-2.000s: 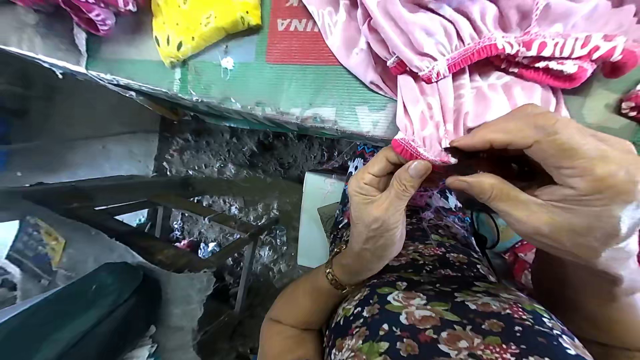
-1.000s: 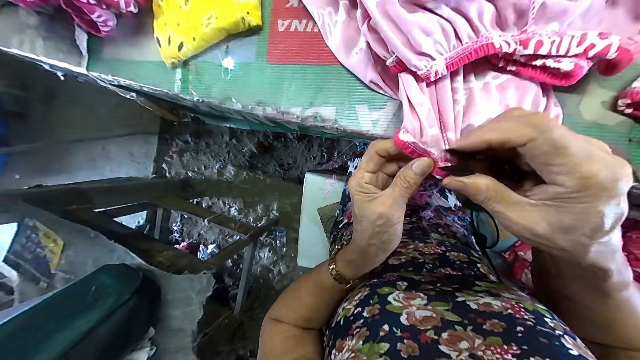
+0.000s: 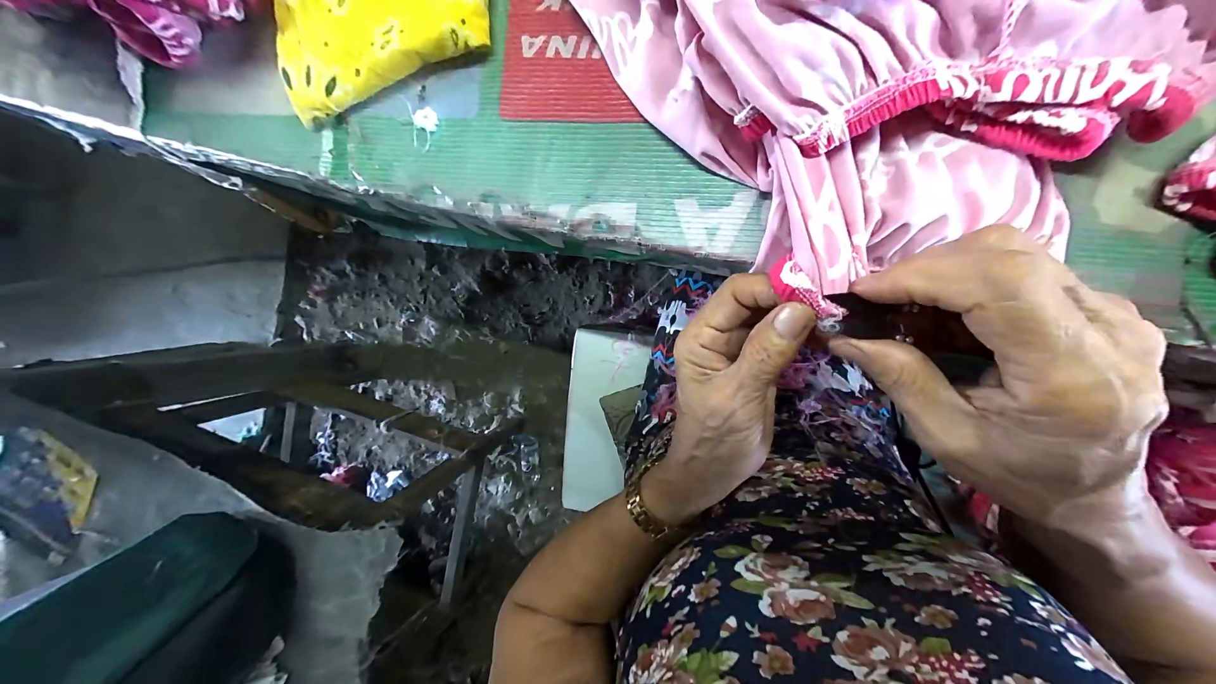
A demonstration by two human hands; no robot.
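A pink garment (image 3: pixel 826 57) with a gathered, hot-pink overlocked edge hangs over the table's near edge. My left hand (image 3: pixel 736 389) pinches its lower pink-trimmed corner (image 3: pixel 798 285) between thumb and fingers. Close on the right, my right hand (image 3: pixel 1007 370) has its thumb and forefinger around a small dark tool (image 3: pixel 879 318), whose tip is beside the trimmed corner. Fingers and shadow hide most of that tool, so its exact kind cannot be told. Loose thread ends show at the corner.
The table has a green corrugated covering (image 3: pixel 589 161) with a ragged front edge. On it lie a yellow printed cloth (image 3: pixel 380 47) and more pink cloth (image 3: pixel 166 28). Below left stand a dark open frame (image 3: pixel 256 475) and a dark green padded object (image 3: pixel 142 589). A white box (image 3: pixel 594 427) is beside my lap.
The trimmed corner has turned in my left fingers, and its edge now slopes down to the right. Both hands stay close together at about the same place.
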